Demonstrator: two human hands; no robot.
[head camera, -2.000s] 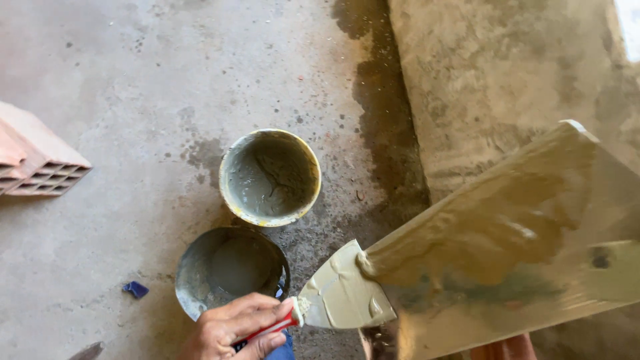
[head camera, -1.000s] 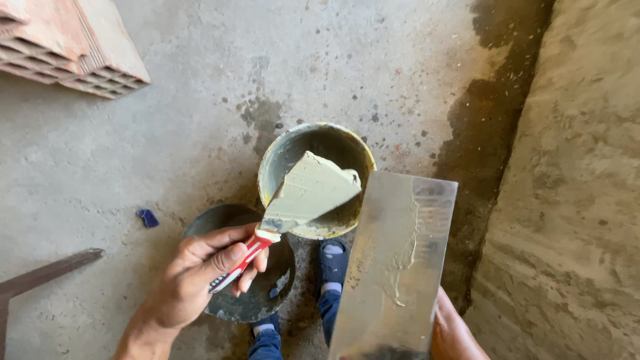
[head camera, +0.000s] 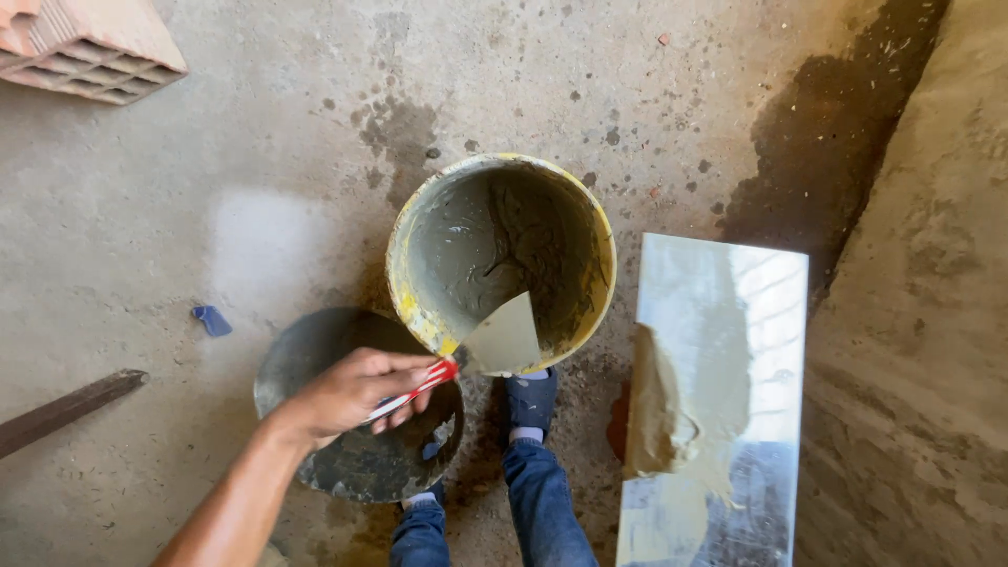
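Observation:
My left hand (head camera: 370, 394) grips the red and white handle of a putty knife (head camera: 504, 335), whose broad blade, with only a thin film on it, is over the near rim of a yellow-edged bucket (head camera: 400, 268). Grey-green plaster paste (head camera: 465, 252) lies inside the bucket. To the right is a wide steel finishing trowel blade (head camera: 768, 339), bearing a thick lump of paste (head camera: 657, 409) along its left edge and a smear across its middle. My right hand is almost wholly hidden behind this blade; only a bit of skin (head camera: 620, 423) shows at its left edge.
A dark round tub (head camera: 354, 480) stands beside the bucket, below my left hand. My feet and jeans (head camera: 543, 504) are near both. A hollow clay brick (head camera: 102, 55), a blue scrap (head camera: 212, 320) and a dark bar (head camera: 71, 412) lie leftward. A rough wall (head camera: 921, 315) rises at right.
The paste heaped on the putty knife a second ago is off its blade, and a thick lump now sits on the wide blade's left edge. The wide blade has moved away from the bucket, to the right.

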